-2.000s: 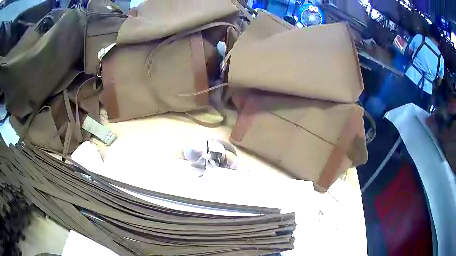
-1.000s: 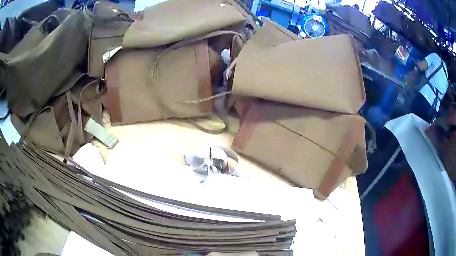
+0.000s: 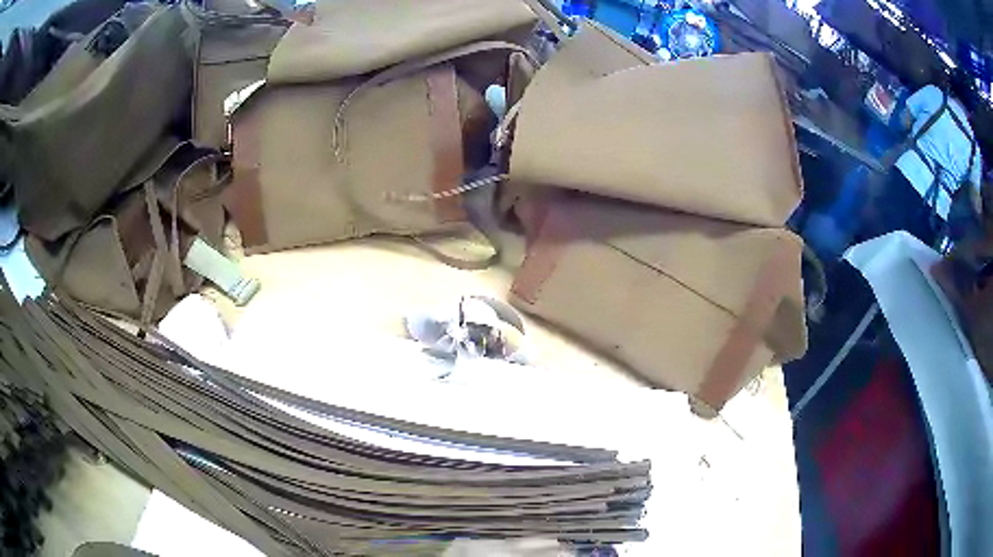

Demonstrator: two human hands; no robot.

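Note:
A thick bundle of long, narrow brown straps (image 3: 436, 468) curves from the left edge across the near table, its ends lying toward the right. A pale, blurred shape (image 3: 510, 547) shows at the bottom edge, under the strap ends. It may be part of a hand, but it is cut off, and I cannot tell which hand or what it holds. No other part of my left or right hand can be made out. A bright white sheet (image 3: 327, 348) lies behind and under the straps.
Brown bags (image 3: 653, 141) with red-brown bands are piled at the back. A pale green-grey block (image 3: 221, 272) and a white rounded piece (image 3: 194, 322) lie left. A shiny crumpled item (image 3: 474, 332) is mid-table. A white-edged red-and-dark object (image 3: 920, 305) stands right; a person (image 3: 939, 147) is beyond.
The view shifts slightly. The pale shape at the bottom edge, absent two seconds ago and faint one second ago, shows more now. The straps and bags keep much the same places.

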